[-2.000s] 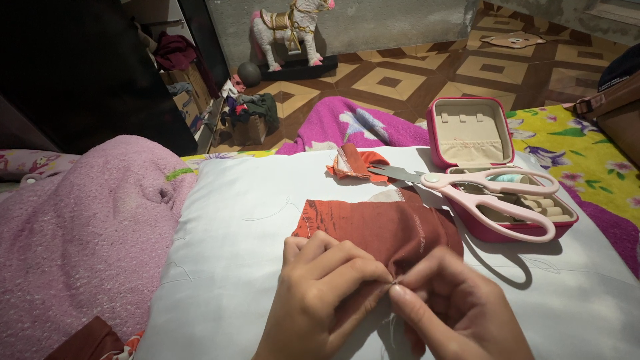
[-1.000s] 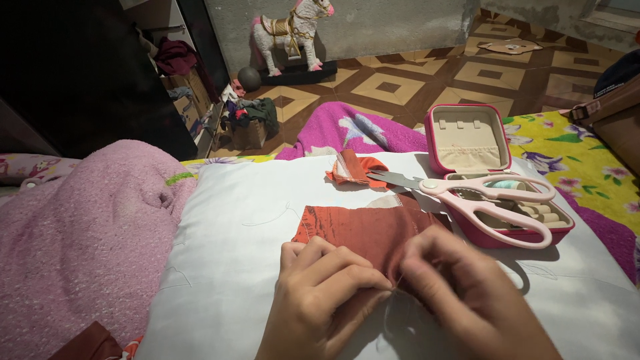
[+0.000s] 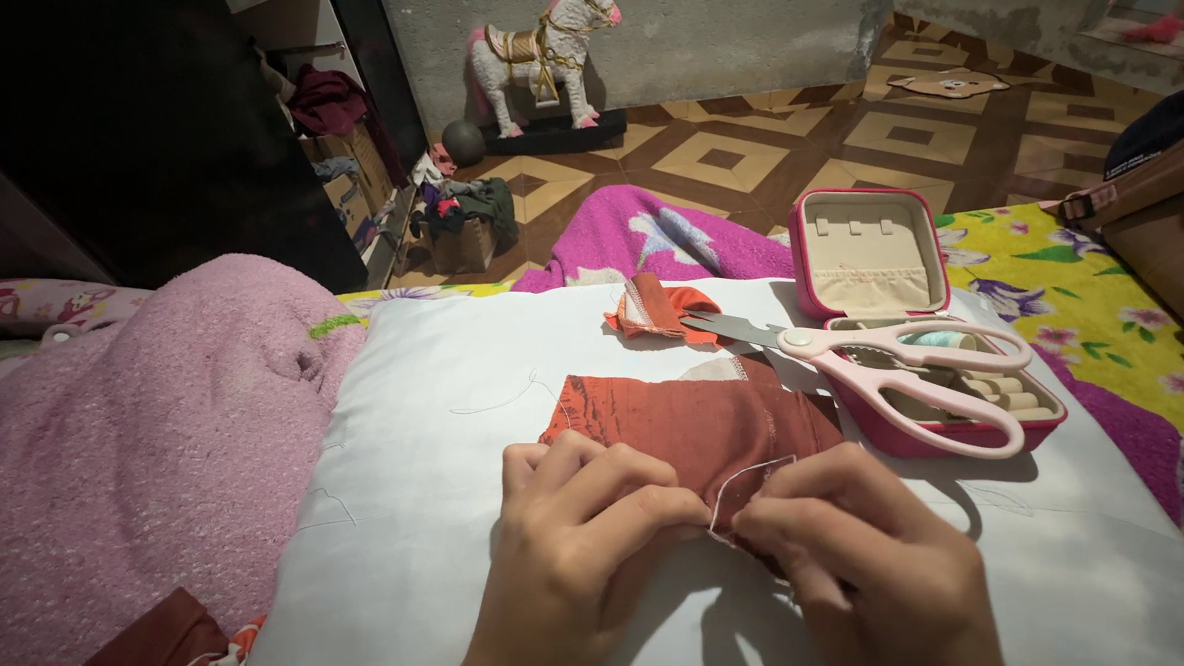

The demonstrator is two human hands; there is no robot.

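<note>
A rust-red piece of cloth [image 3: 647,407] lies on a white pillow [image 3: 416,388]. My left hand [image 3: 592,536] pinches its near edge between thumb and fingers. Close on the right, my right hand [image 3: 860,546] has its fingertips pressed together at the same edge; whether they grip cloth, thread or a needle is hidden. A white thread [image 3: 740,476] loops over the cloth between both hands. Beyond the cloth, pink-handled scissors [image 3: 925,398] rest across an open red sewing case [image 3: 869,250], their blades touching an orange-red scrap [image 3: 661,310]. A spool of pale blue thread [image 3: 939,340] sits in the case.
Loose thread [image 3: 499,407] lies on the pillow's left part. A pink fleece blanket [image 3: 176,425] is at the left, a yellow floral cloth [image 3: 1064,277] at the right. Farther off are a box of clothes [image 3: 462,240], a toy horse [image 3: 536,65] and a brown bag [image 3: 1147,231].
The right hand was blurred and over the cloth's right part one second ago; now it is lower, beside the left hand. A white thread loop now shows between them. The left hand keeps its place.
</note>
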